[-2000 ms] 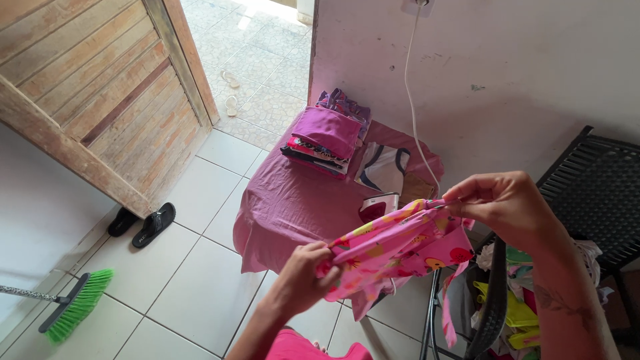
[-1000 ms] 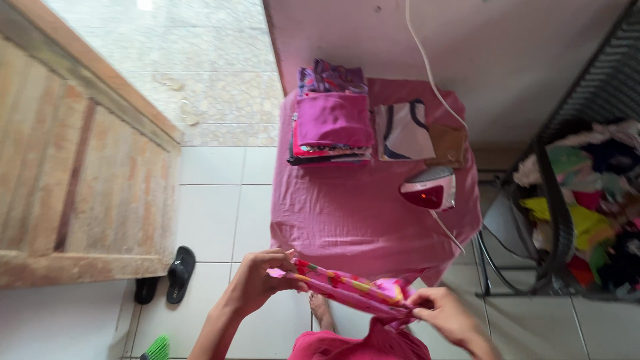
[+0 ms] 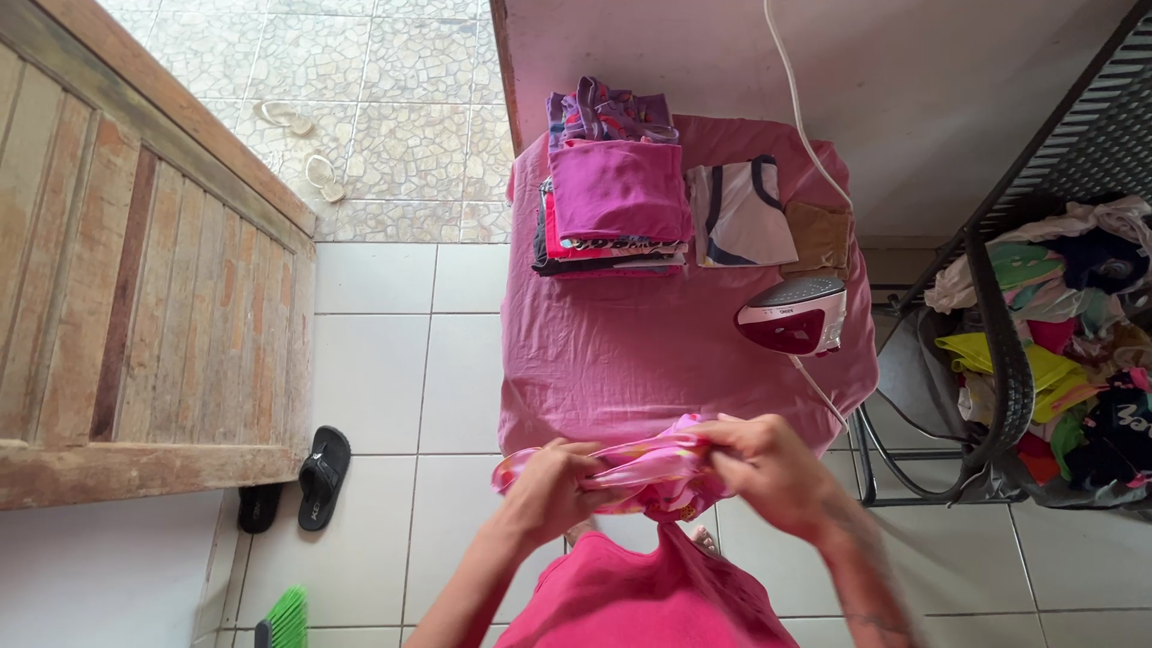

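Between my two hands is a pink patterned garment, bunched and held just in front of my body at the near edge of a pink cloth-covered table. My left hand grips its left part and my right hand its right part. On the cloth, a red and white clothes iron rests at the right, its soleplate facing the wall. Behind it lie a folded white garment with dark trim and a folded brown cloth. A stack of folded clothes stands at the back left.
A black woven chair at the right holds a heap of loose clothes. The iron's white cord runs up the wall. Left are a wooden door, black flip-flops and a green broom. Light sandals lie beyond the doorway.
The pink patterned garment was spread between my raised hands two seconds ago; it is now lower and more bunched, close to my body. The view has swung to face the table squarely.
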